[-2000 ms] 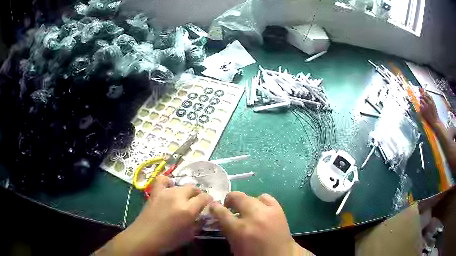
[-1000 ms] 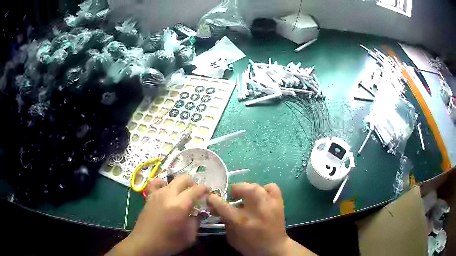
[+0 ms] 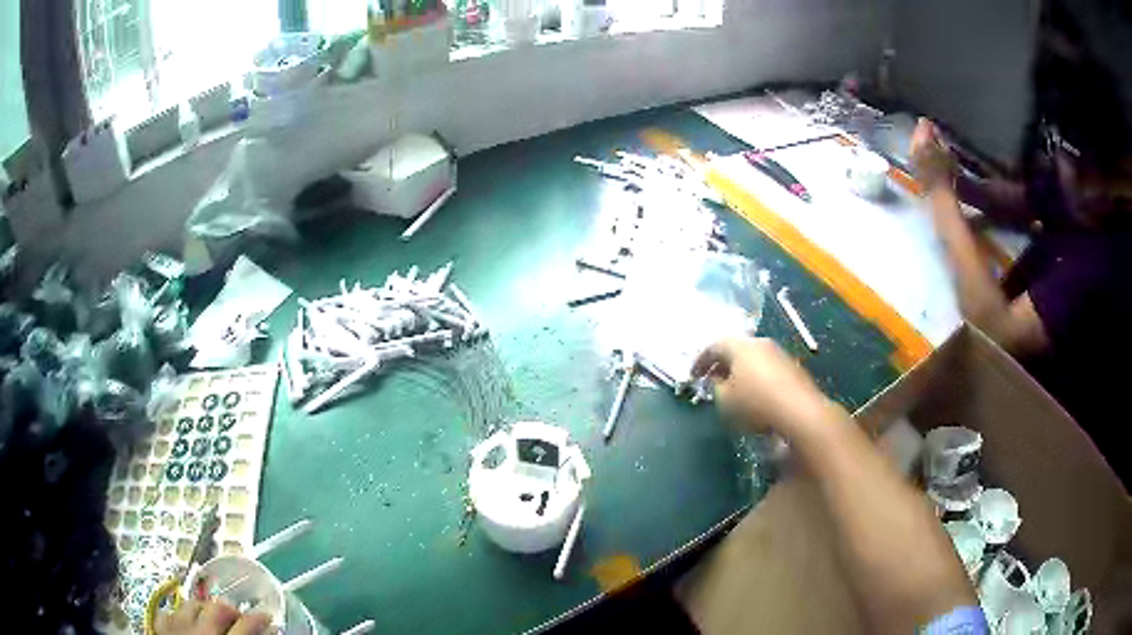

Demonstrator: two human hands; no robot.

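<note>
A round white housing (image 3: 276,593) with white stick antennas pointing right is at the bottom left, cut off by the edge. My left hand (image 3: 209,617) is on it, with only its fingers in view. My right hand (image 3: 760,382) is at the near end of the clear bag (image 3: 732,292) of white antennas (image 3: 652,205); its fingertips are close together, and whether they pinch anything is unclear. A second white housing (image 3: 528,496) stands on the green bench with an antenna leaning down beside it. A pile of white antennas (image 3: 379,325) with thin dark leads lies further back.
A punched tray (image 3: 248,465) with black rings is at left, beside wrapped parts (image 3: 93,335). Scissors (image 3: 164,605) lie partly hidden. An open carton (image 3: 795,540) of white housings is at right. Another person (image 3: 1080,285) in purple works at the white-covered end.
The view has swung right. My right hand has left the housing and moved to the antenna bag at right. My left hand stays at the housing.
</note>
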